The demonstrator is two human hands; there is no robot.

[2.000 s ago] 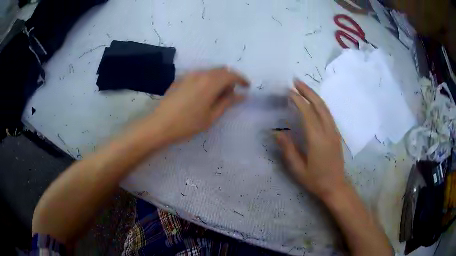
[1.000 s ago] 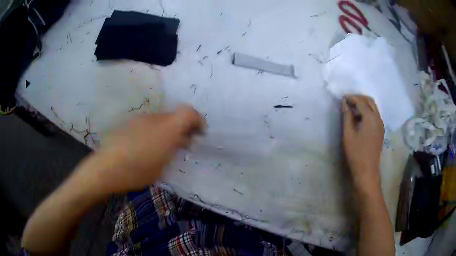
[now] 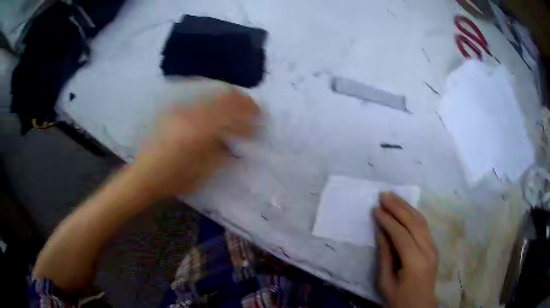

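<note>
A white backing piece [image 3: 347, 207] lies on the table near its front edge. My right hand [image 3: 407, 246] rests on its right part, fingertips on the sheet. My left hand [image 3: 202, 135] is blurred, just below the stack of black cloth pieces [image 3: 214, 53]; whether it holds anything cannot be told. A grey-white folded welt [image 3: 369, 93] lies alone in the middle of the table. A small dark sliver [image 3: 391, 146] lies below it.
A stack of white interlining [image 3: 485, 120] lies on the right, with red scissor handles [image 3: 470, 37] beyond it. A black cloth bundle [image 3: 48, 66] sits at the far left. A dark iron [image 3: 527, 258] stands at the right edge.
A white backing piece now lies near the front edge under my right hand, which has moved down from beside the white stack. My left hand has moved towards the black stack. The view has shifted.
</note>
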